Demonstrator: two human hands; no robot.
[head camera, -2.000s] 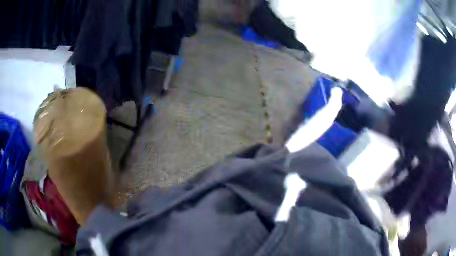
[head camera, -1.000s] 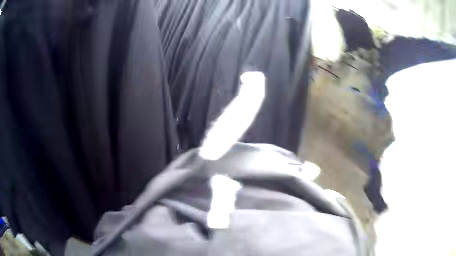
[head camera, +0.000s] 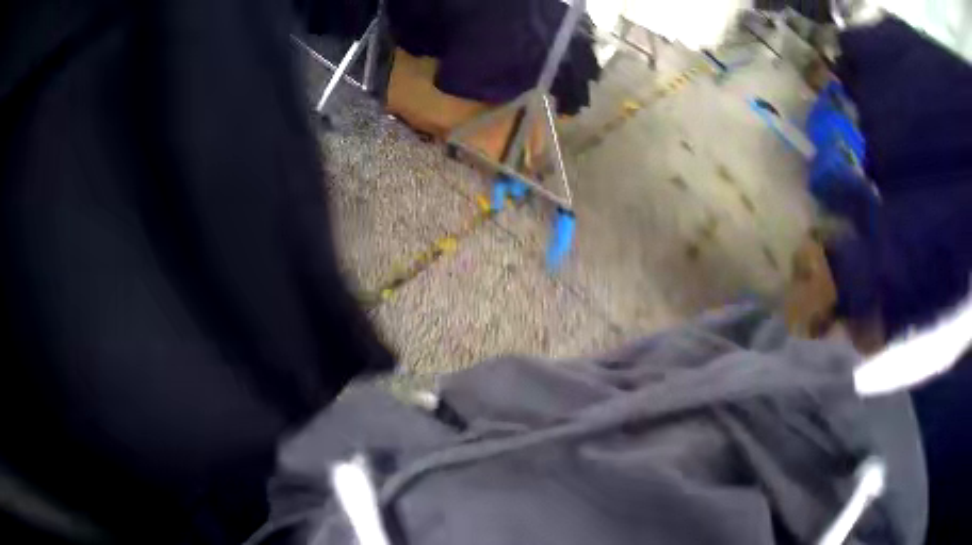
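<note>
A bundle of dark grey garment pieces (head camera: 608, 458) fills the bottom of the head view, close in front of me, held above the floor. Several white strips stick out of it: one at the lower left (head camera: 358, 500), one at the lower right (head camera: 855, 502), and a wider one at the right edge (head camera: 919, 353). Neither of my hands shows; the bundle or the picture's edge hides them.
Dark cloth (head camera: 171, 234) hangs close along the left side. A metal rack leg with blue feet (head camera: 522, 138) stands on the speckled floor (head camera: 480, 309), which has a yellow line. Dark garments (head camera: 917, 170) and a blue object (head camera: 837, 133) are at the right.
The hanging dark cloth has moved from the centre to the left side, and floor and rack legs now show ahead. The grey bundle stays at the bottom, with its white strips farther apart.
</note>
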